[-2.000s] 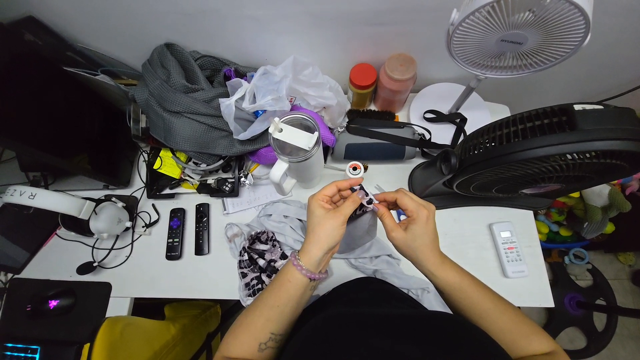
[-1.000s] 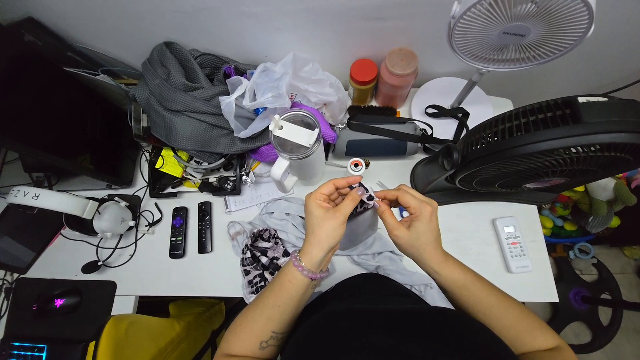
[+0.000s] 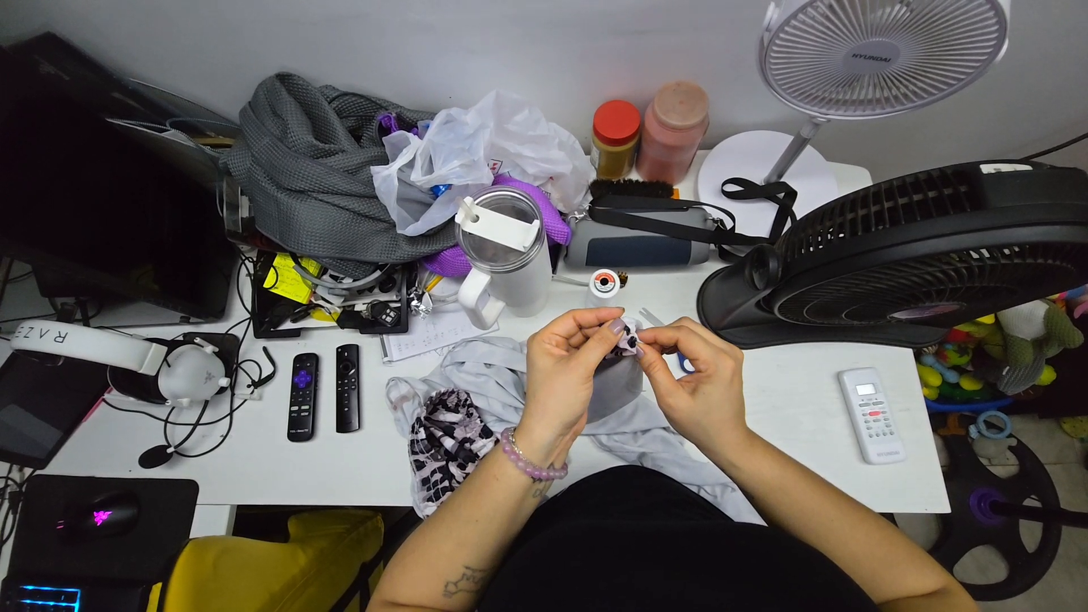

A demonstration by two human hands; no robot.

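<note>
My left hand (image 3: 571,357) pinches a fold of black-and-pink patterned fabric (image 3: 627,340) between thumb and fingers. Opposite it, my right hand (image 3: 699,374) has its thumb and index finger closed on the fabric's right edge; whether it also holds a needle is too small to tell. Grey cloth (image 3: 484,374) hangs below the hands and spreads over the desk, with a bunched patterned part (image 3: 446,446) left of my left wrist. Just beyond my fingertips stands a spool of white thread (image 3: 604,287). Scissors (image 3: 653,318) lie partly hidden behind my right hand.
A lidded white tumbler (image 3: 510,272) stands beyond my left hand, near a grey speaker (image 3: 642,242). A black fan (image 3: 926,255) is at right, with an air-conditioner remote (image 3: 873,416) in front. Two black remotes (image 3: 348,388), a headset (image 3: 183,374) and a cluttered tray (image 3: 374,310) are at left.
</note>
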